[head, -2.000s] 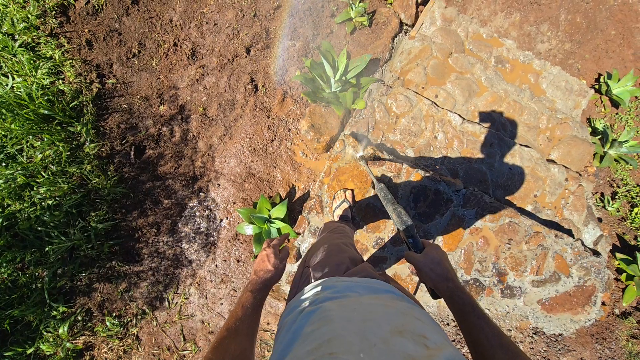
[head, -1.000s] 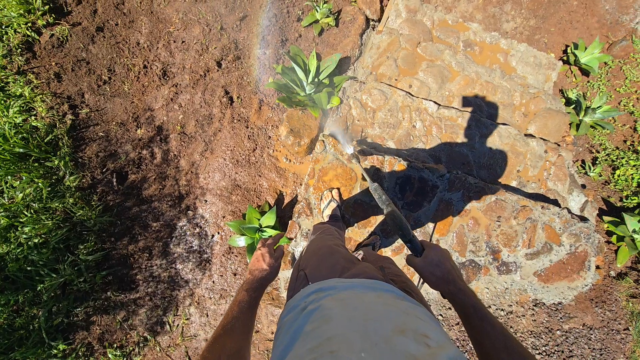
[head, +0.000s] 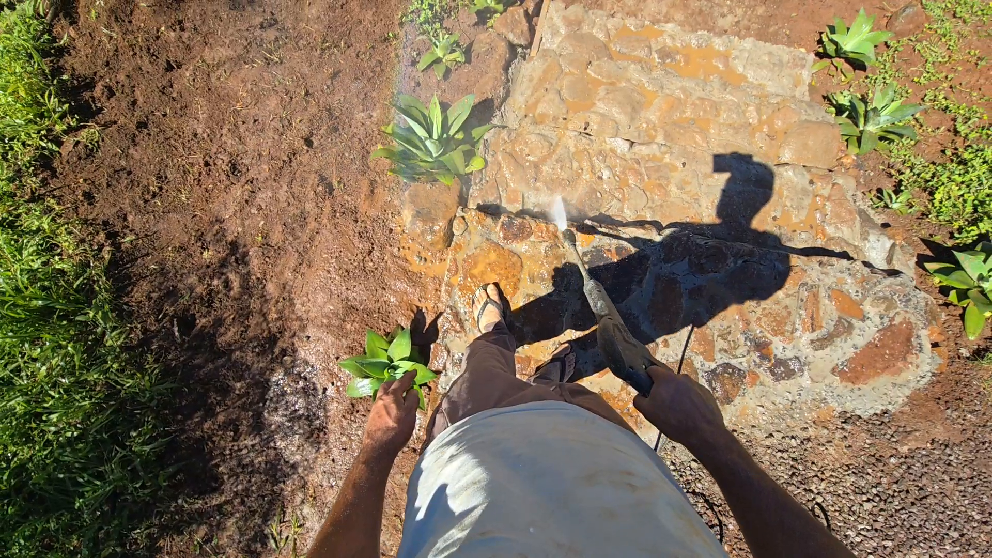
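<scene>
My right hand (head: pixel 682 407) is closed around the grip of a pressure washer spray gun (head: pixel 608 322), whose lance points up and slightly left. White water spray (head: pixel 559 213) leaves its nozzle over the edge of a wet stone step (head: pixel 496 267). Beside my left thigh, my left hand (head: pixel 394 407) hangs over a small green succulent (head: pixel 387 360); whether its fingers touch the leaves I cannot tell, and they seem to hold nothing. A thin black hose (head: pixel 684 349) runs down behind my right hand.
Stone and mortar steps (head: pixel 659 101) rise ahead, with muddy puddles on them. Larger succulents (head: pixel 434 139) grow along both sides. Bare reddish soil (head: pixel 232 155) and grass (head: pixel 54 310) lie to the left, gravel (head: pixel 876 480) at lower right. My sandalled foot (head: pixel 488 306) stands on the stone.
The spray gun has swung so that its nozzle points more upward and sits further right, away from the larger succulent. My left hand stays low by the small succulent.
</scene>
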